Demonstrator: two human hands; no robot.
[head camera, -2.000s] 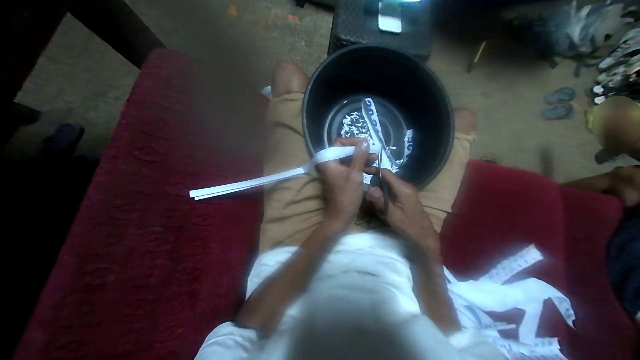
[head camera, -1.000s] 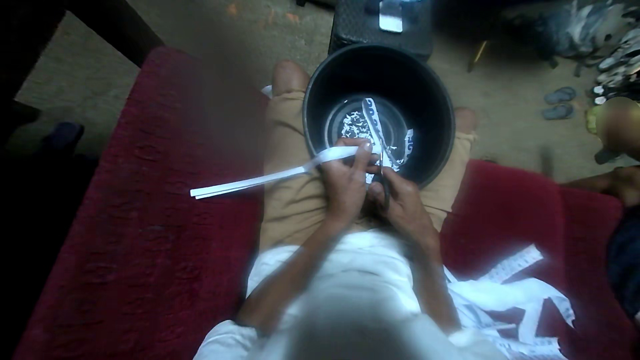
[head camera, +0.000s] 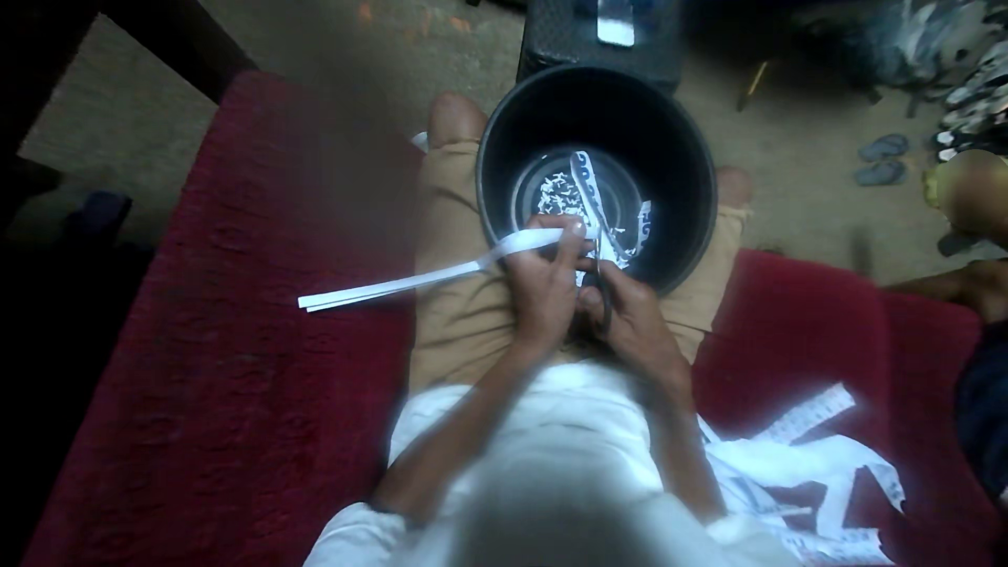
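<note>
My left hand pinches a folded white strip, whose long tail reaches out to the left over my thigh and the red seat. My right hand holds a pair of scissors, with the blades up against the strip's end beside my left fingertips. Both hands are over the near rim of a black bucket between my legs. Small white snippets lie on its bottom, with a longer printed strip and a short printed piece.
Loose white printed strips lie on the red seat to my right. Beyond the bucket stands a dark box with a phone-like object on it. Grey sandals lie on the floor. Part of another person shows at the right edge.
</note>
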